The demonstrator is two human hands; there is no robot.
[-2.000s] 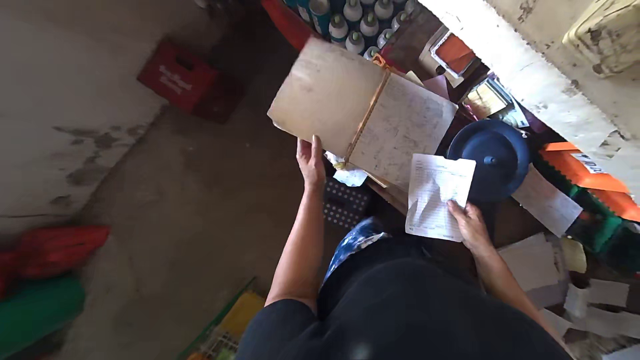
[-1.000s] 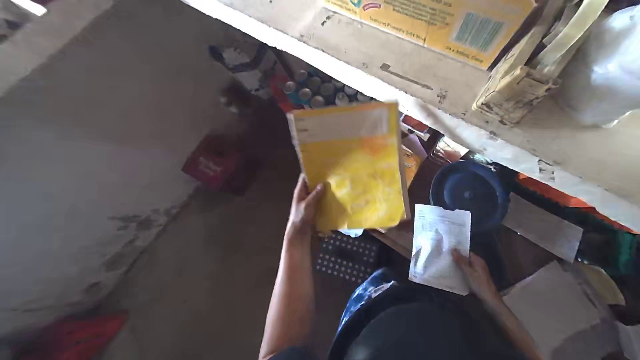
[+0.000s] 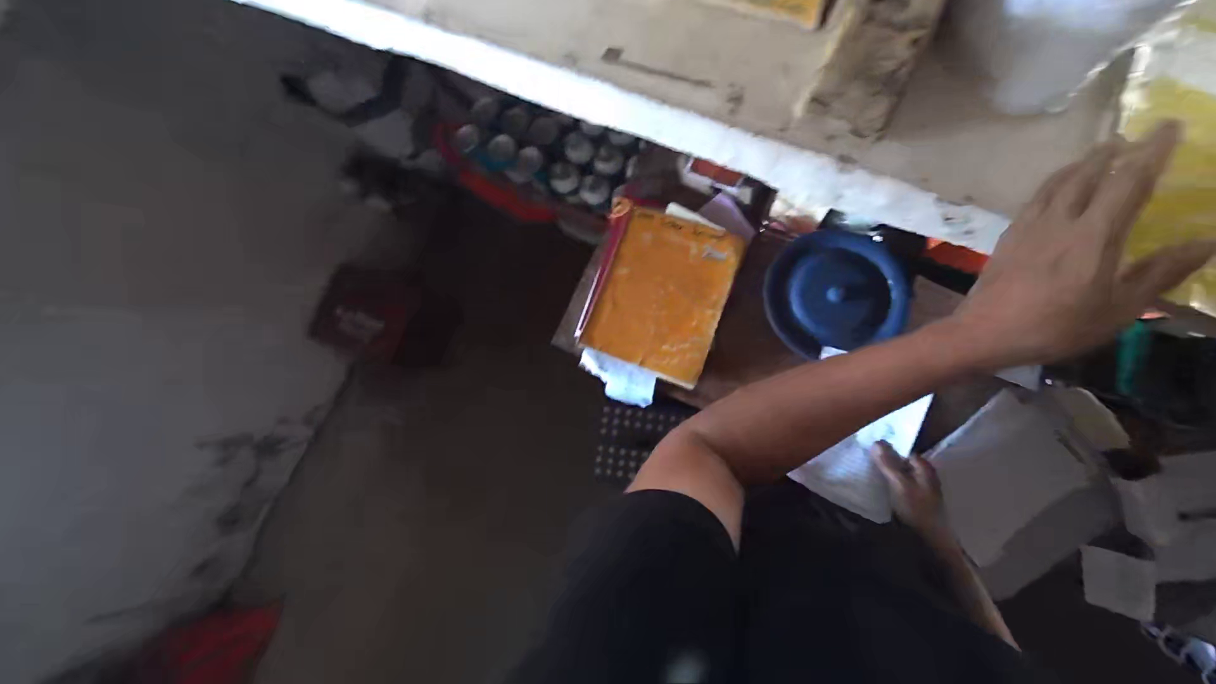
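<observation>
My left hand (image 3: 1069, 252) reaches across my body to the far right, its fingers spread over the edge of a yellow-covered book (image 3: 1173, 180) at the ledge; whether they press on it is unclear. Low at the centre right, my right hand (image 3: 912, 483) holds a white sheet of paper (image 3: 860, 470), partly hidden behind my left forearm. On the dark desk lies a worn orange notebook (image 3: 665, 294), with white paper sticking out below it. A round blue plastic lid or dish (image 3: 836, 293) is between the notebook and my left forearm.
A white-edged ledge (image 3: 665, 123) crosses above the desk. Several bottles or cans (image 3: 579, 161) stand behind the notebook. A red crate (image 3: 361, 318) is on the floor by the wall. Loose papers and cardboard (image 3: 1016, 475) lie at the lower right.
My left hand has moved from over the desk to the far right, with the yellow book now there. The orange notebook shows on the desk. My right hand still holds the paper.
</observation>
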